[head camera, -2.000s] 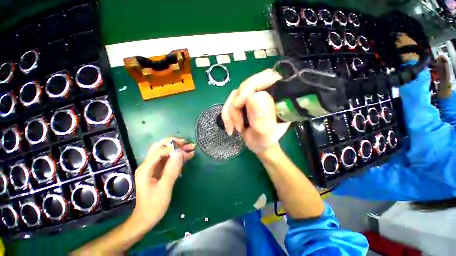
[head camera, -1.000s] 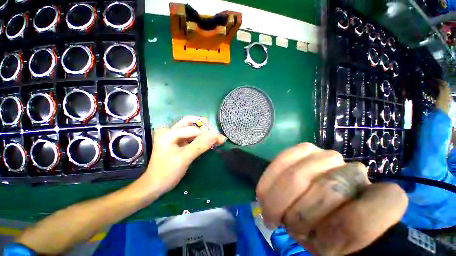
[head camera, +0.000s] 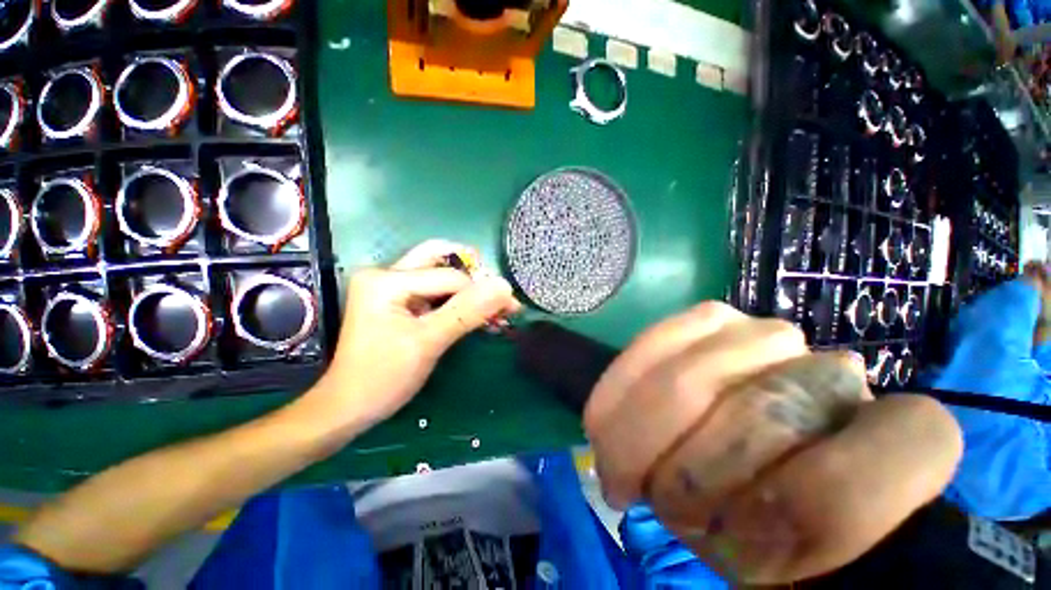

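Note:
My left hand (head camera: 409, 328) is left of centre over the green bench and pinches a small watch case (head camera: 470, 274), mostly hidden by my fingers. My right hand (head camera: 761, 444) is large in the lower right, wrapped around a black electric screwdriver (head camera: 567, 360). The driver's nose points left and its tip meets the work at my left fingertips; the bit and any screw are too small to tell. A round grey screw dish (head camera: 571, 241) lies on the bench just beyond my fingers.
A black tray (head camera: 213, 375) with rows of watch cases is at left, another black tray (head camera: 795, 248) at right. An orange fixture (head camera: 461, 83) and a loose silver ring (head camera: 599, 91) lie at the back. Another person's blue sleeve (head camera: 993, 346) is far right.
Two seconds ago my right hand held the screwdriver over the screw dish; it has since swung down, bringing the tip to my left fingers. In the last second the view shifted slightly; both hands kept their hold.

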